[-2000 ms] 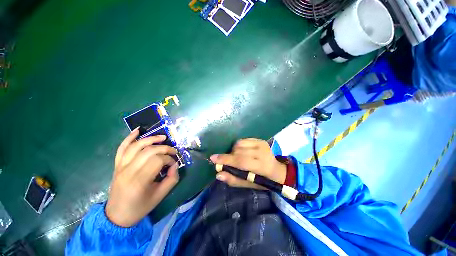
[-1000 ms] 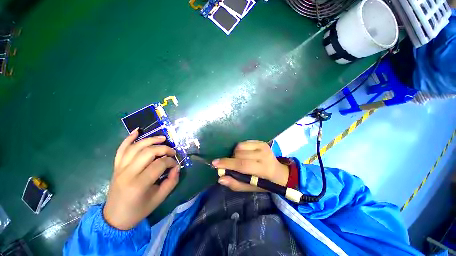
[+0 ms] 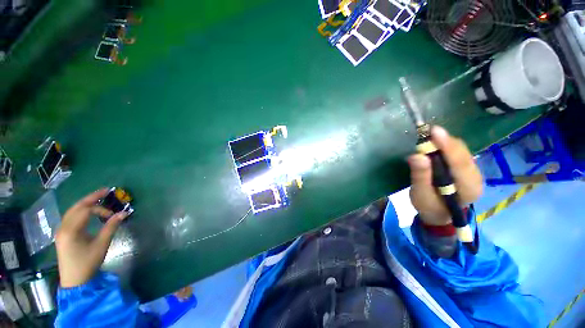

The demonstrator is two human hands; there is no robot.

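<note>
The PCB panel point(image 3: 279, 168) lies on the green mat with dark LCD screens point(image 3: 249, 148) along its left side and orange flex tails on its right; glare hides part of it. A thin solder wire point(image 3: 221, 235) runs from its lower edge to the left. My left hand point(image 3: 90, 230) has thumb and fingertips around the stack of loose LCD modules point(image 3: 116, 201) at the left; whether it is lifted I cannot tell. My right hand point(image 3: 444, 176) holds the soldering iron point(image 3: 447, 190), tip pointing up and away, well right of the panel.
Finished panels point(image 3: 371, 32) lie at the far side, near the fume fan point(image 3: 470, 25) and white tub point(image 3: 530, 73). Another panel point(image 3: 113, 40) lies far left. More loose modules point(image 3: 52, 165) and a clear plastic bag point(image 3: 42, 221) are at left. A blue stool point(image 3: 527, 154) stands beyond the bench edge.
My left hand has let go of the panel and moved left to the loose modules. My right hand has moved the iron right and away from the panel. The view has shifted.
</note>
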